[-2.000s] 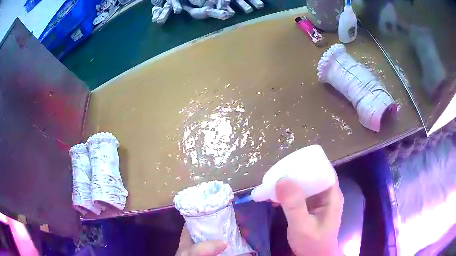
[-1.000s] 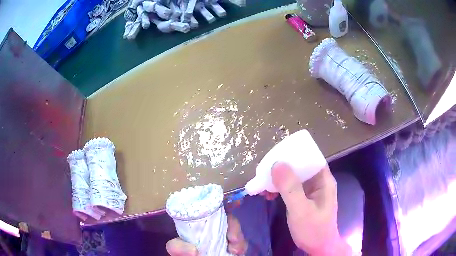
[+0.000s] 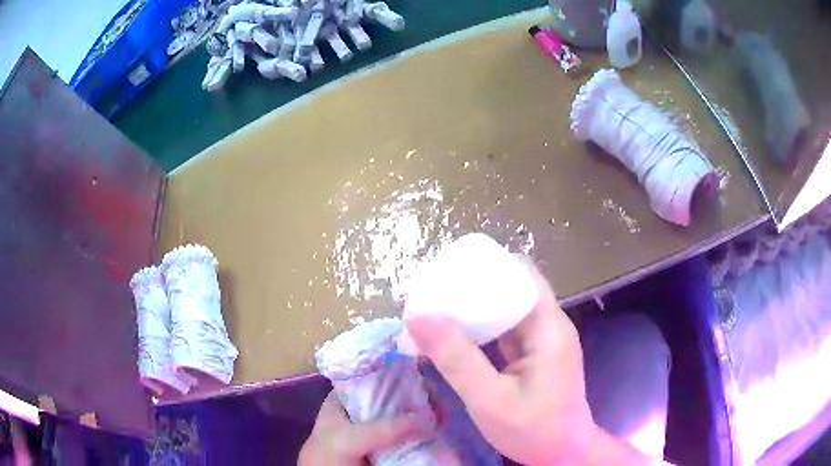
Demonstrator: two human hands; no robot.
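Note:
My left hand (image 3: 339, 435) is shut around a white tubular piece (image 3: 383, 400) at the near edge of the board, its ruffled rim (image 3: 360, 346) facing up and away. The piece's lower end is cut off by the picture's edge. My right hand (image 3: 510, 373) is shut on a white squeeze bottle (image 3: 472, 289), tilted down to the left. Its blue nozzle (image 3: 394, 357) is at the side of the piece just below the ruffled rim. The hand and bottle partly hide the nozzle; I cannot tell if it touches.
Two white tubes (image 3: 196, 314) lie at the board's left and another (image 3: 645, 146) at the right. A pink tube (image 3: 555, 49), small bottle (image 3: 624, 36) and grey jar (image 3: 583, 20) are at the back right. White-grey parts (image 3: 292, 41) lie on the green belt (image 3: 196, 127), near a blue crate (image 3: 118, 50).
The squeeze bottle and my right hand have moved left, over the held tube's right side. The tube has tilted, and my left hand's grip has shifted. More loose parts show on the belt.

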